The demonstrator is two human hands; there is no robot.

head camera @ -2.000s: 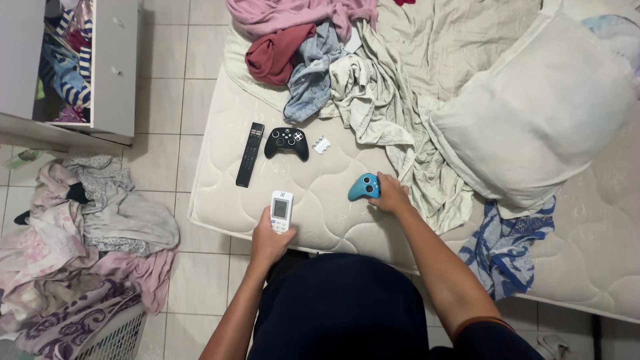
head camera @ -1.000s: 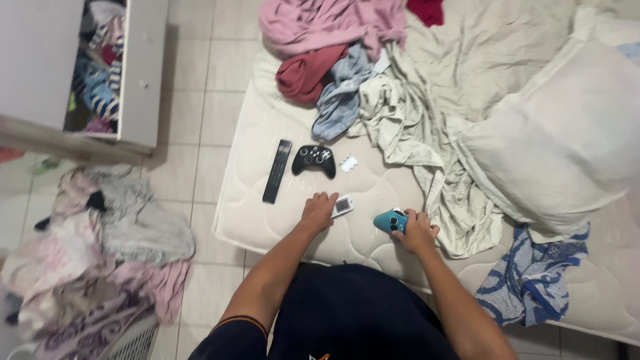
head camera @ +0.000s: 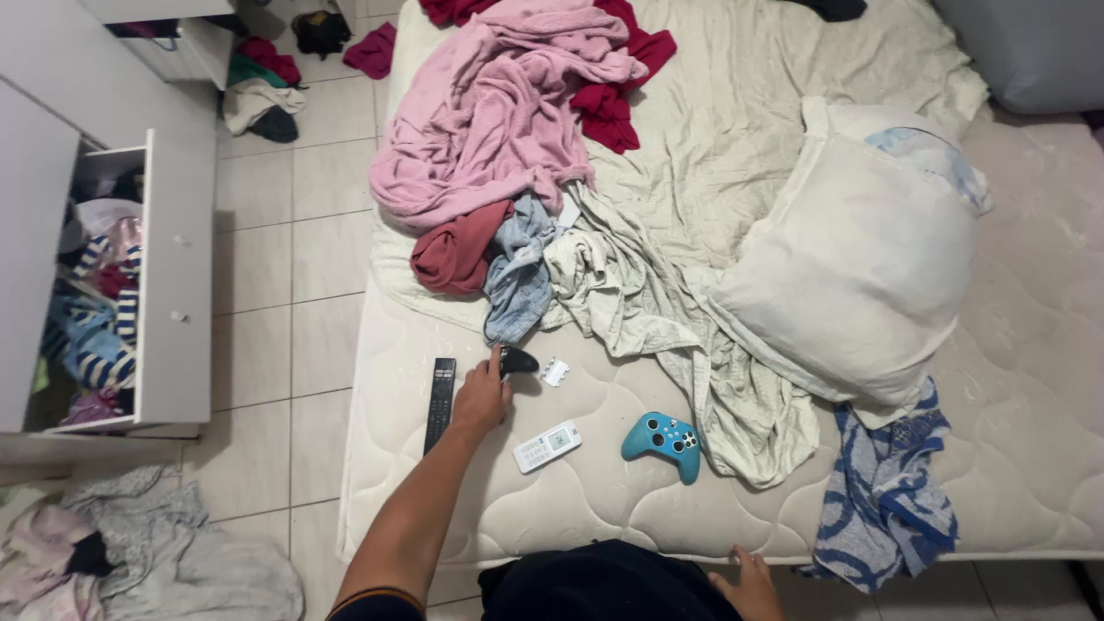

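My left hand (head camera: pixel 483 394) is on the black game controller (head camera: pixel 519 360), covering its left part; whether the fingers grip it I cannot tell. The black TV remote (head camera: pixel 441 400) lies just left of that hand. A small white plastic piece (head camera: pixel 555 372) is right of the controller. Below it, a white air conditioner remote (head camera: pixel 548 447) lies tilted with its display up. The teal game controller (head camera: pixel 663 443) rests face up on the mattress. My right hand (head camera: pixel 749 588), fingers apart and holding nothing, is by the mattress's front edge.
A pink blanket (head camera: pixel 500 112), jeans (head camera: pixel 519 276) and a crumpled sheet (head camera: pixel 621 297) lie on the mattress (head camera: pixel 586 517). The pillow (head camera: pixel 854 259) and a blue patterned cloth (head camera: pixel 888 500) are at right. An open drawer (head camera: pixel 177 285) holds clothes; more clothes (head camera: pixel 181 543) lie on the floor.
My left hand has let go of the white remote and moved to the black controller. My right hand has released the teal controller and drawn back to the mattress edge. The view has shifted.
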